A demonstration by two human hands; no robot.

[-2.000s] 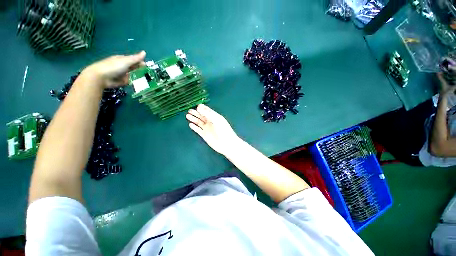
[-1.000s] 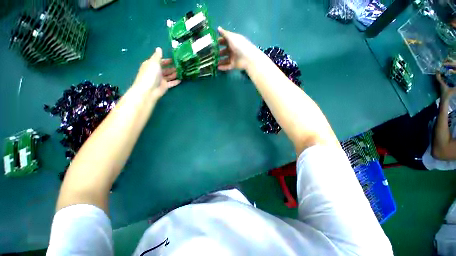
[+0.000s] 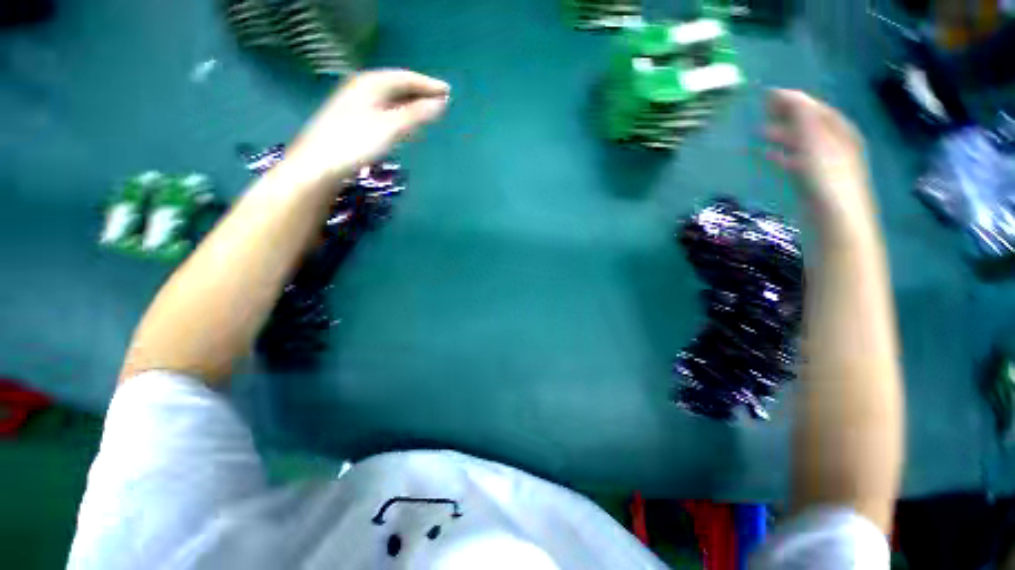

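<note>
A stack of green circuit boards (image 3: 666,84) with white blocks on top stands on the dark green mat at the upper right. My right hand (image 3: 810,134) is just right of the stack, apart from it, blurred, with nothing seen in it. My left hand (image 3: 392,109) is well to the left of the stack, above the left heap of black parts (image 3: 306,301). Its fingers are bent together; whether it holds something cannot be told. My left forearm covers part of that heap. The right heap of black parts (image 3: 743,306) lies beside my right forearm.
A small group of green boards (image 3: 158,214) lies at the left. Another board stack (image 3: 292,28) stands at the top left, and one more (image 3: 602,11) is cut off by the top edge. Shiny bags (image 3: 971,184) lie at the right. Red and blue objects show below the table edge.
The stack, between my hands before, now stands free of them, farther right in the picture. My hands are farther apart. The view has shifted and blurred.
</note>
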